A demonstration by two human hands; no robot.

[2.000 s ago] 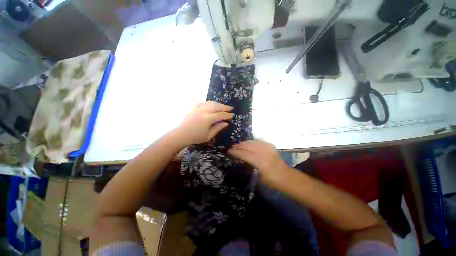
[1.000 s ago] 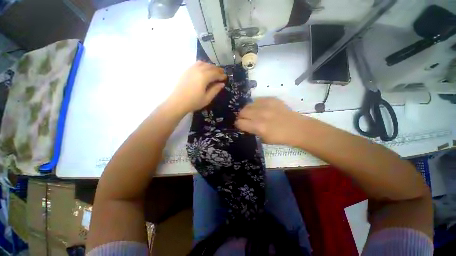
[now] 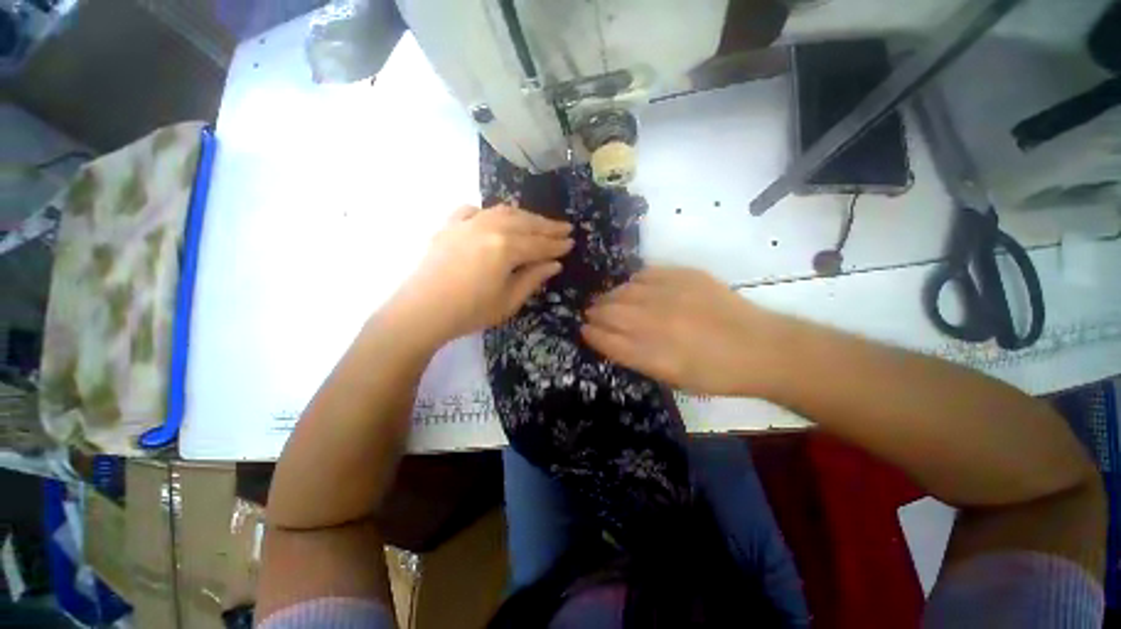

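Observation:
A black floral fabric panel (image 3: 572, 399) runs from under the head of the sewing machine (image 3: 492, 86) over the table's front edge to the lap. My left hand (image 3: 486, 264) lies on the fabric's left side below the needle area, fingertips pressing on it. My right hand (image 3: 676, 326) rests on the fabric's right edge, nearer me, fingers bent; whether it pinches the cloth is hard to tell. The cream knob (image 3: 612, 162) sits just right of the needle area. The needle and presser foot are not clearly visible.
On the white table (image 3: 332, 270), scissors (image 3: 983, 277), a smartphone (image 3: 848, 117) and a small dark disc (image 3: 827, 262) lie right of the machine head. A long metal strip (image 3: 885, 98) slants over the phone. Camouflage cloth with blue edging (image 3: 123, 289) is at left, cardboard boxes (image 3: 184, 541) below.
Since one second ago, my left hand has moved back from the needle area towards me. My right hand stays on the fabric's right side. The camera view has shifted slightly.

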